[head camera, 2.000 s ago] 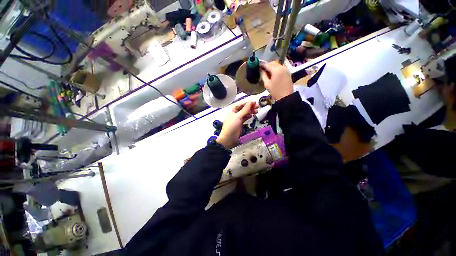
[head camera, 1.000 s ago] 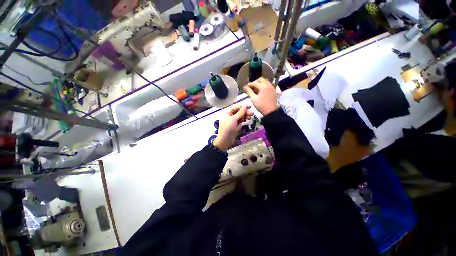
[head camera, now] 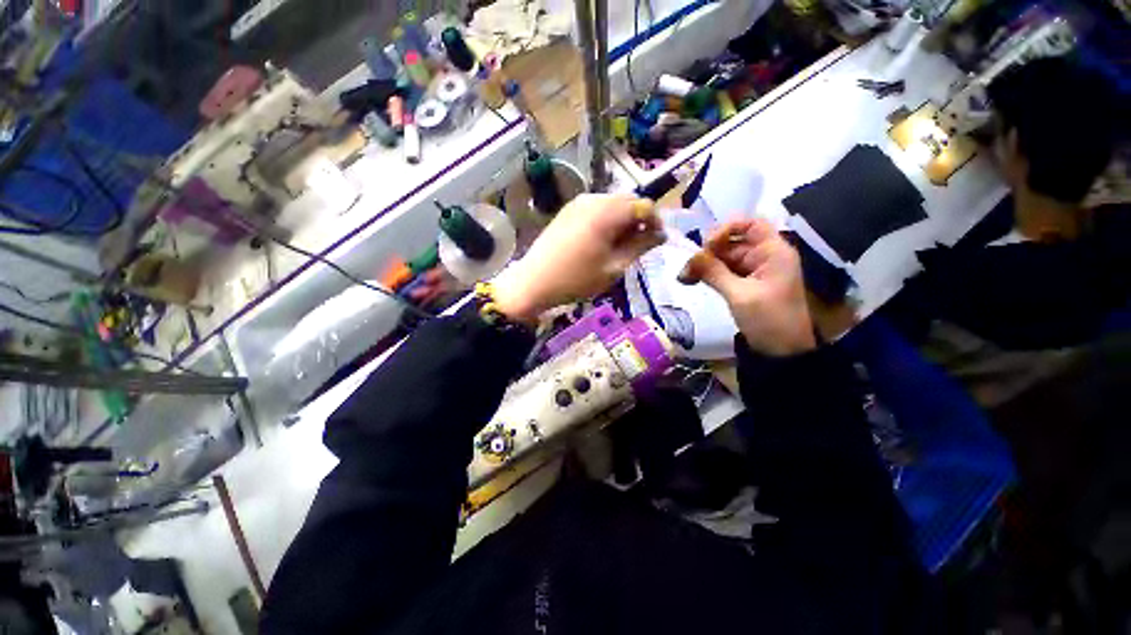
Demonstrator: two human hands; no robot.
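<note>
My left hand [head camera: 593,254] is raised over the sewing machine, its fingers pinched on a thread that barely shows. My right hand [head camera: 759,283] faces it a short way to the right, thumb and fingers pinched together on the thread. The cream sewing machine head [head camera: 558,399] with its purple end cover [head camera: 645,352] lies below and between my hands. Two dark green thread cones stand behind it, one left [head camera: 464,233] and one right [head camera: 542,180], on pale round discs. The needle area is hidden.
Dark fabric pieces [head camera: 858,202] lie on the white table to the right. A person [head camera: 1054,143] sits at the lit machine there. Metal rods [head camera: 593,93] rise behind the cones. The trough holds coloured spools [head camera: 707,102]. A blue basket [head camera: 949,453] is at the lower right.
The view has shifted right. My left hand has moved forward and right, now in front of the cones. My right hand has moved away from the right cone, back toward me and to the right.
</note>
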